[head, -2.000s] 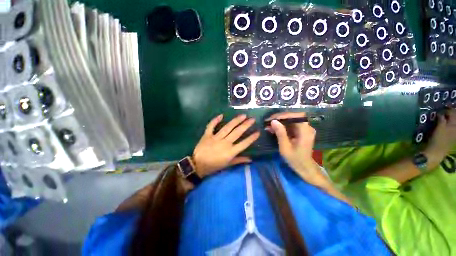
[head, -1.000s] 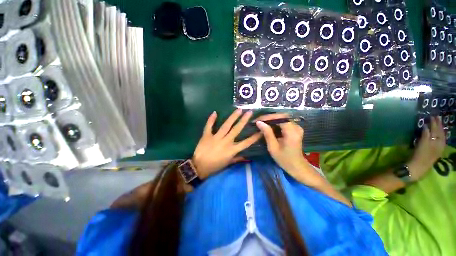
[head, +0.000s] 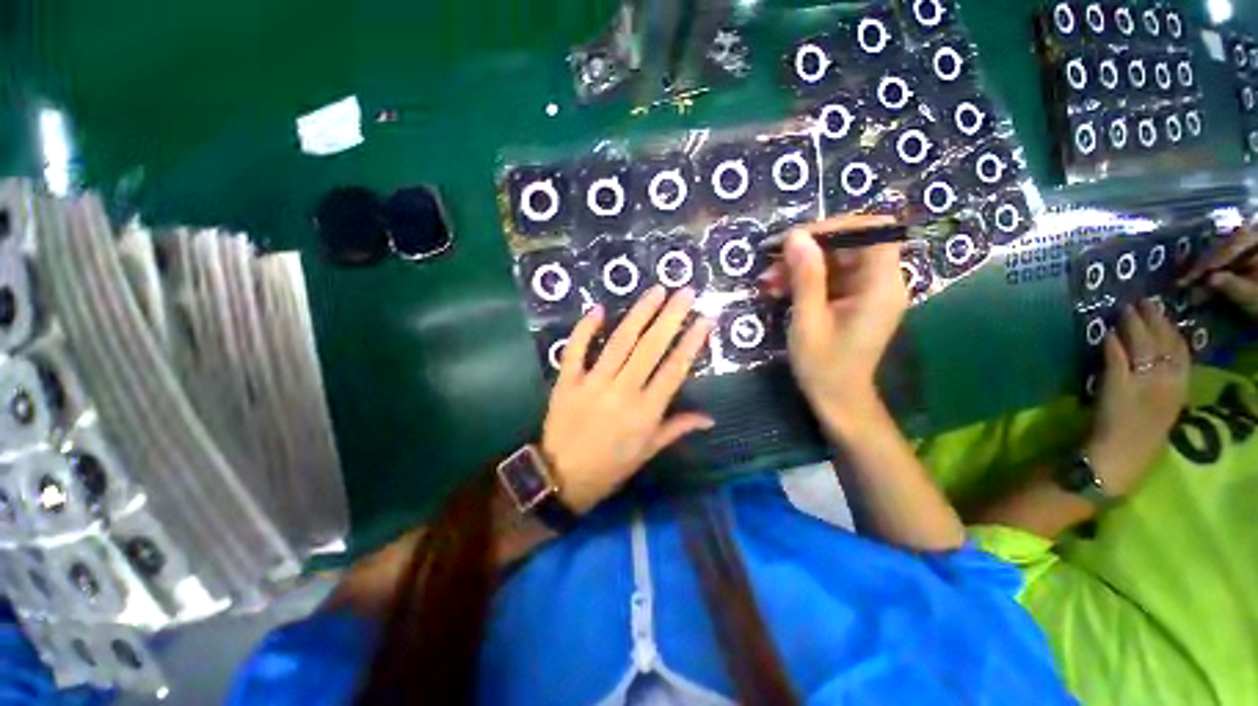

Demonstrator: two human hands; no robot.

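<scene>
A shiny clear blister tray point(head: 586, 237) holds rows of rounded black squares with white rings. My left hand point(head: 617, 400) lies flat with spread fingers over its lower left part, covering some pieces. My right hand point(head: 849, 304) holds slim black tweezers point(head: 858, 237), with the tip by a ringed piece in the middle row. Whether the tip holds anything is too small to tell. A dark dotted sheet point(head: 752, 424) lies at the near bench edge, partly under my hands.
White blister trays point(head: 207, 372) lean in a stack at left. Two black housings point(head: 418, 222) and a white paper scrap point(head: 330, 126) lie beyond. Another ringed tray point(head: 913, 145) adjoins mine. At right a neighbour's hands point(head: 1145, 361) work on a ringed sheet point(head: 1127, 262).
The view has shifted, showing more of the bench's far side. My left hand has moved onto the tray. My right hand has moved the tweezers from the dotted sheet up over the tray's middle row.
</scene>
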